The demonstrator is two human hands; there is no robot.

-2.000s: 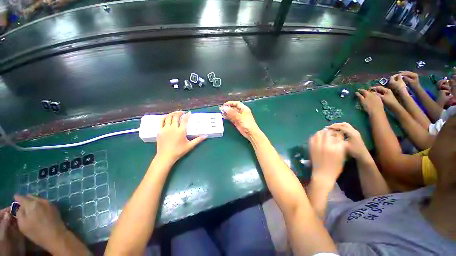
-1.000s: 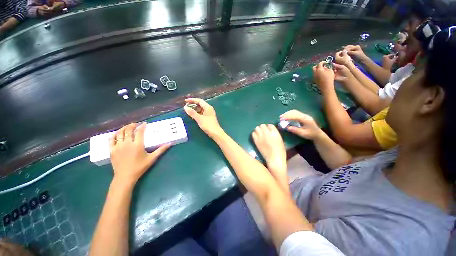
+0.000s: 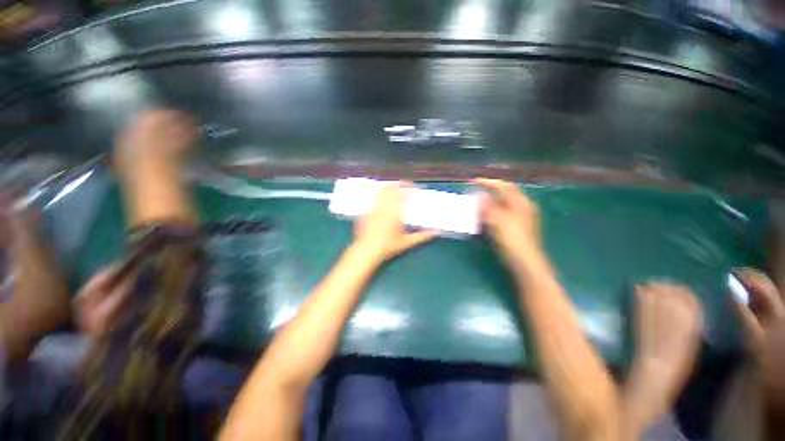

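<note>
A white power strip lies on the green bench, blurred by motion. Its white cord runs off to the left. My left hand lies across the strip, fingers over its top and thumb along its front edge, holding it. My right hand is at the strip's right end with its fingers bent close together. A small dark spot shows at its fingertips, but blur hides whether it is a held unit and whether it touches the strip.
Blurred whitish pieces lie on the dark belt behind the strip. A row of dark parts lies on the bench at left. A neighbour's arm reaches over the belt at left. Another person's hands are at right, near a small white item.
The view has swung back left, so the strip and my hands sit further right in it. My right hand is closer to the strip's end. The left neighbour's arm now reaches over the belt.
</note>
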